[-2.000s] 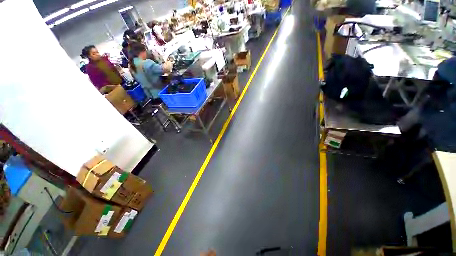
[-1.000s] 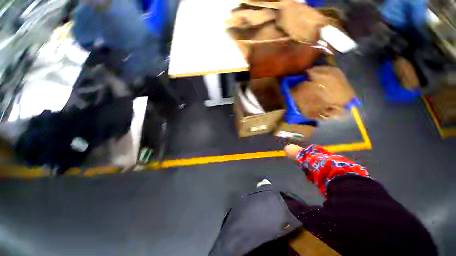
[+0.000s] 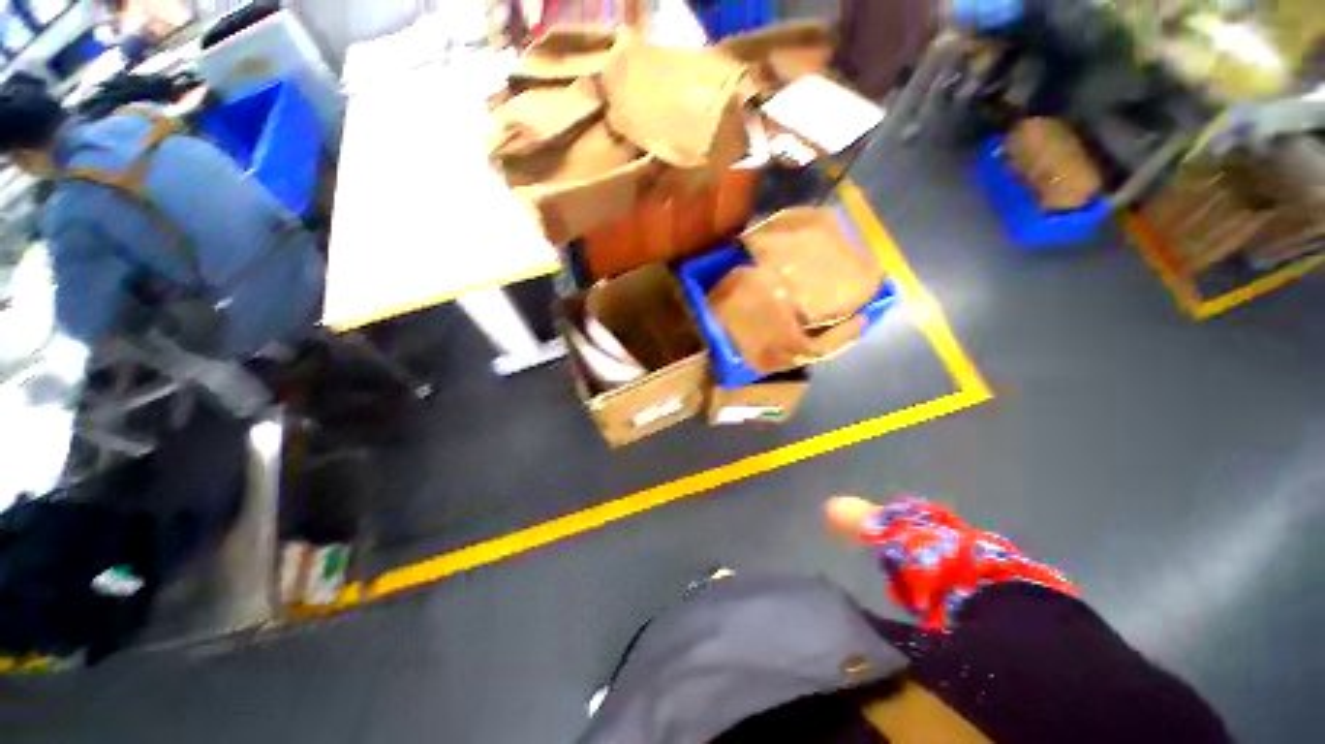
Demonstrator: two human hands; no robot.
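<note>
My right hand [image 3: 850, 516] is small and blurred at the end of a red patterned sleeve, low right of centre. Its fingers cannot be made out, and no held thing can be seen. My left hand is not in view. Tan-brown bags [image 3: 676, 99] lie in a floppy pile on the reddish-brown desk [image 3: 666, 223]. More brown bag pieces [image 3: 814, 276] fill a blue crate [image 3: 708, 317] on the floor. My hand is apart from all of them.
An open carton [image 3: 654, 406] stands beside the crate. A white table [image 3: 422, 189] adjoins the desk. A person in blue [image 3: 182, 218] sits at the left. Yellow floor lines [image 3: 654, 496] bound the desk area. Another blue crate [image 3: 1039, 211] is at the upper right. Dark grey cloth [image 3: 748, 654] covers my front.
The view has turned from the long aisle to the desk area and is sharper than one second ago. The desk and crates now appear farther left. My right hand appears slightly lower.
</note>
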